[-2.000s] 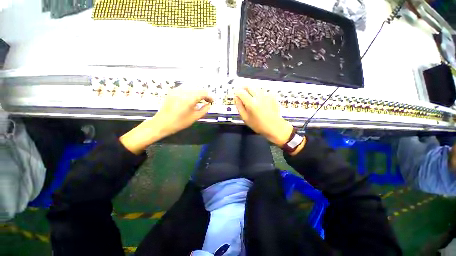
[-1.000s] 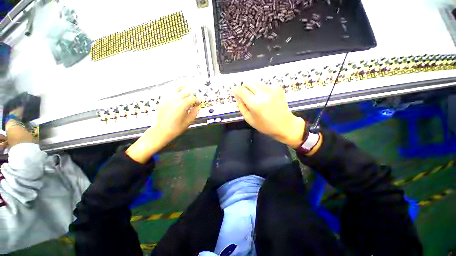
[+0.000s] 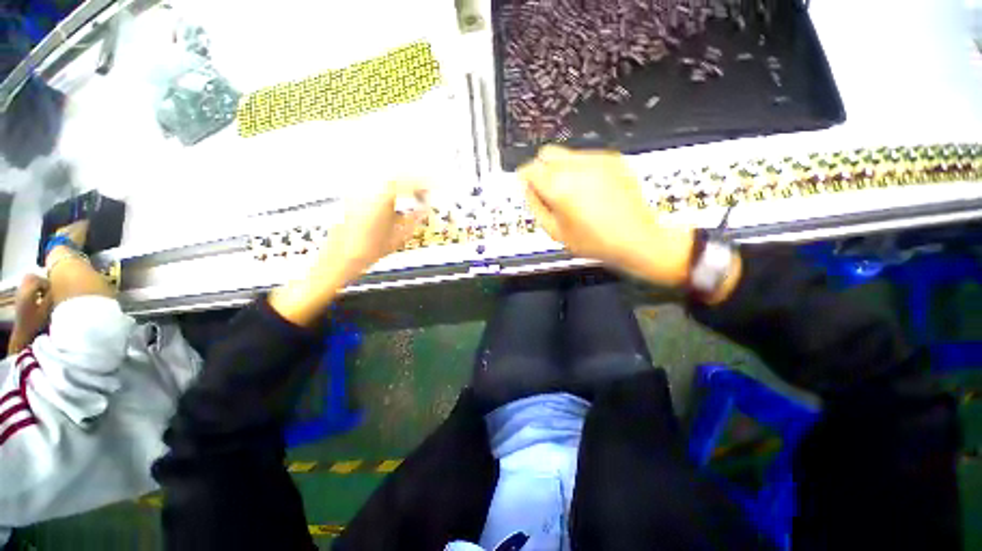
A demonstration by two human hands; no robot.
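Observation:
Circuit board panels (image 3: pixel 818 181) crowded with tiny parts lie end to end in the conveyor rail (image 3: pixel 205 269) along the bench's front edge. My left hand (image 3: pixel 379 231) is low over the boards, fingers bent together; whether it holds a part cannot be told. My right hand (image 3: pixel 592 205) is raised at the near edge of the black tray (image 3: pixel 743 116), fingers curled and blurred; its fingertips are unclear. Dark purple-brown capacitors (image 3: pixel 581 54) are heaped in the tray's left and back. A wrist strap (image 3: pixel 713 265) is on my right wrist.
Yellow components (image 3: pixel 339 90) stand in tight rows behind the rail at left. A clear bag (image 3: pixel 197 104) lies left of them. A neighbouring person's hand (image 3: pixel 73 258) is by a small black bin (image 3: pixel 99 219) at far left. A blue stool (image 3: pixel 754 404) stands below the bench.
My right hand has moved from the boards up towards the tray's near edge. My left hand stays over the boards. The camera view has shifted, showing more of the left side than two seconds ago.

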